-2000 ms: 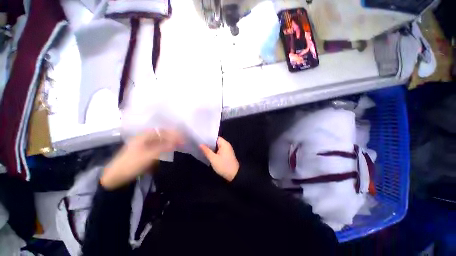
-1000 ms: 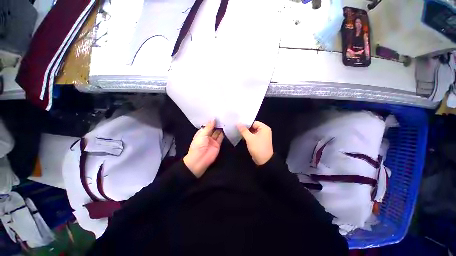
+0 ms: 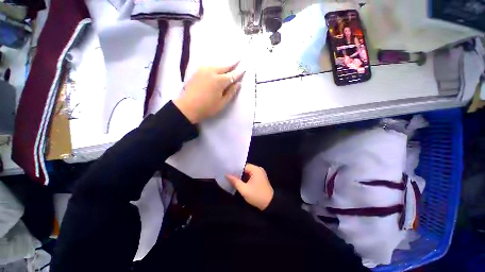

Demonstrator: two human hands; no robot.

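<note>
A white panel (image 3: 220,141) with dark maroon strips (image 3: 157,66) lies on the sewing table and hangs over its front edge. Its upper right part is near the presser foot (image 3: 251,21). My left hand (image 3: 210,90) lies on the panel a little below the presser foot, fingers pointing to the needle area, pressing on the cloth and not gripping it. My right hand (image 3: 256,186) pinches the panel's lower right corner between thumb and fingers, below the table edge.
A smartphone (image 3: 348,48) with a lit screen lies right of the needle, with a dark-handled tool (image 3: 400,57) beyond it. A striped maroon piece (image 3: 45,101) hangs at the left. A blue basket (image 3: 444,196) at the lower right holds white and maroon work (image 3: 359,196).
My left hand has left the panel's lower edge and moved up onto the cloth near the presser foot. My right hand has moved slightly down and left with the corner. The view has shifted.
</note>
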